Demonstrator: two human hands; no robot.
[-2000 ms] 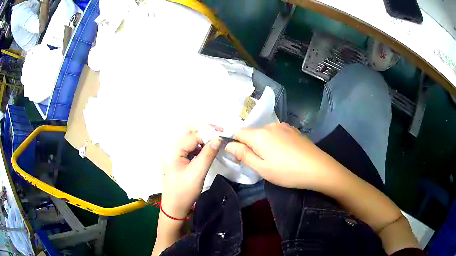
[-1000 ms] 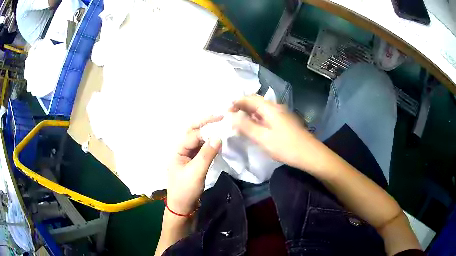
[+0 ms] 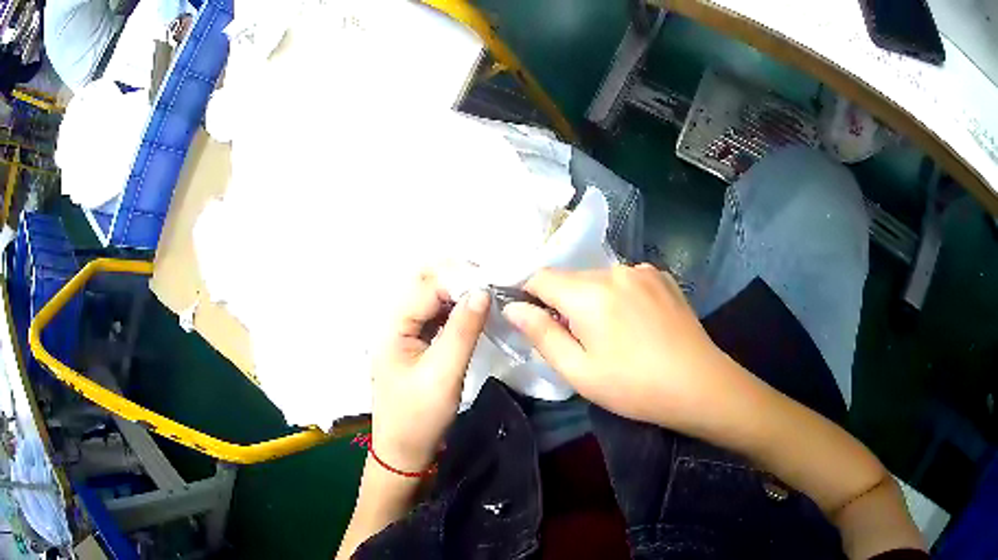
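Note:
A white garment (image 3: 553, 257) lies over my lap and merges with the overexposed white pile (image 3: 339, 186). My left hand (image 3: 427, 361) pinches its edge between thumb and fingers. My right hand (image 3: 618, 339) is close beside it, fingers curled around small dark thread snips (image 3: 503, 295). The blades point at the cloth by my left thumb tip. Most of the snips is hidden in my right hand.
A yellow tube frame (image 3: 197, 440) and a cardboard sheet (image 3: 224, 334) border the pile. A blue crate (image 3: 170, 137) stands beyond at the left. A white table (image 3: 810, 33) with a phone (image 3: 904, 26) is at the upper right, above a pedal (image 3: 744, 126).
A second ago my right hand was raised and blurred above the cloth. It has come down to my left fingertips, and the dark snips show again. My left hand has barely moved.

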